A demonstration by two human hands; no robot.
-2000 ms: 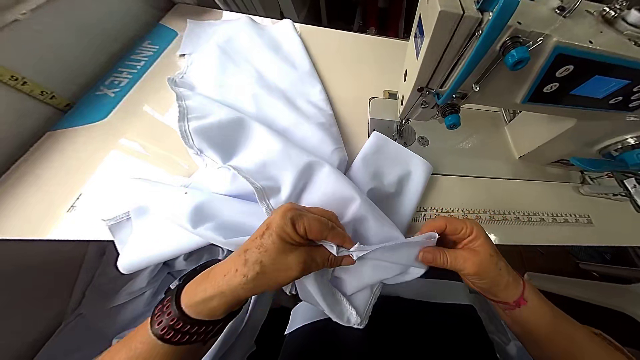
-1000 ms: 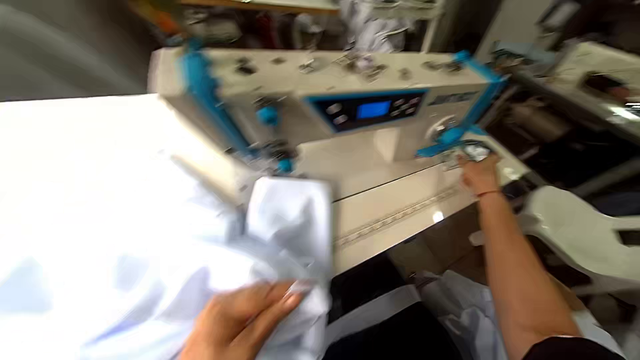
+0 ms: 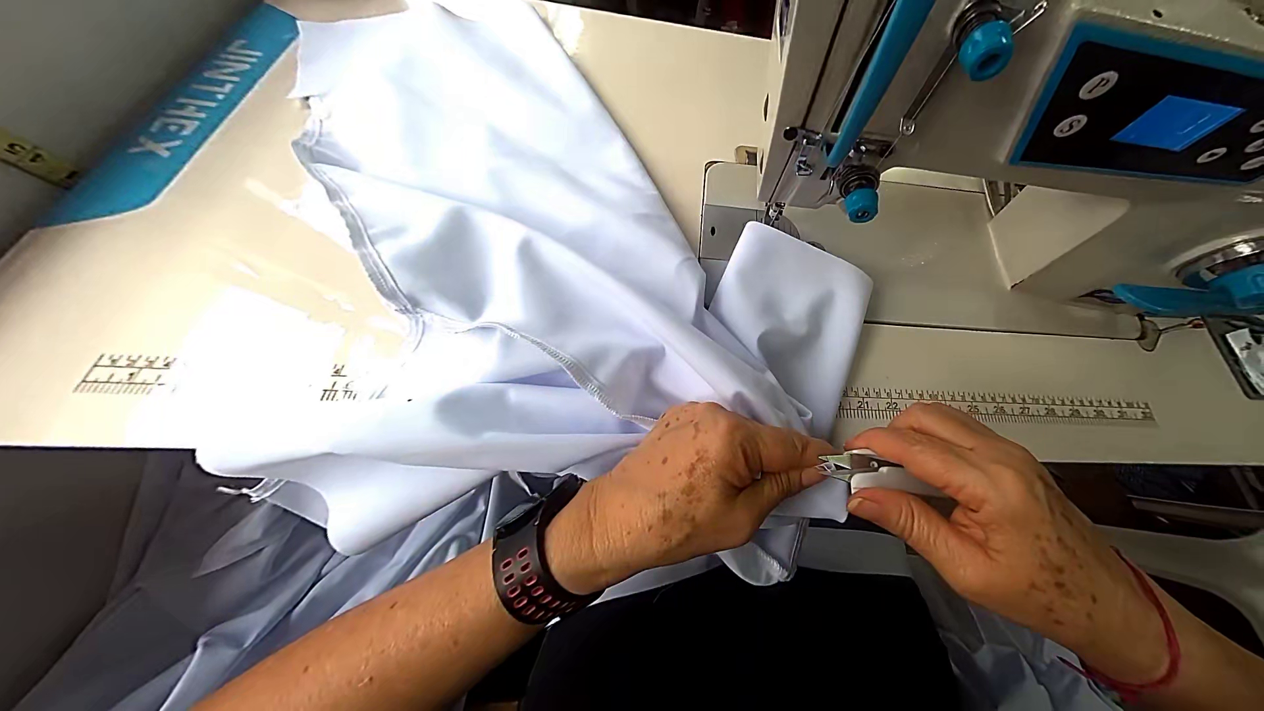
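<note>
White fabric with an overlocked seam edge lies across the sewing table and hangs over its front edge. My left hand pinches a bit of this fabric between thumb and fingertips. Right beside those fingertips are the metal blades of small thread snips with a white handle, which my right hand grips between thumb and fingers. The blade tips meet the left fingertips; whether they touch thread cannot be told. A folded end of white fabric rests just in front of the machine's needle.
The industrial sewing machine, with a lit control panel, stands at the upper right. A printed ruler scale runs along the table's front. Grey-blue fabric hangs below at the left. A tape measure shows at the far left.
One second ago my right hand was stretched out to the machine's far right end; now it is back beside my left hand, holding the snips. Two seconds ago both hands held the fabric.
</note>
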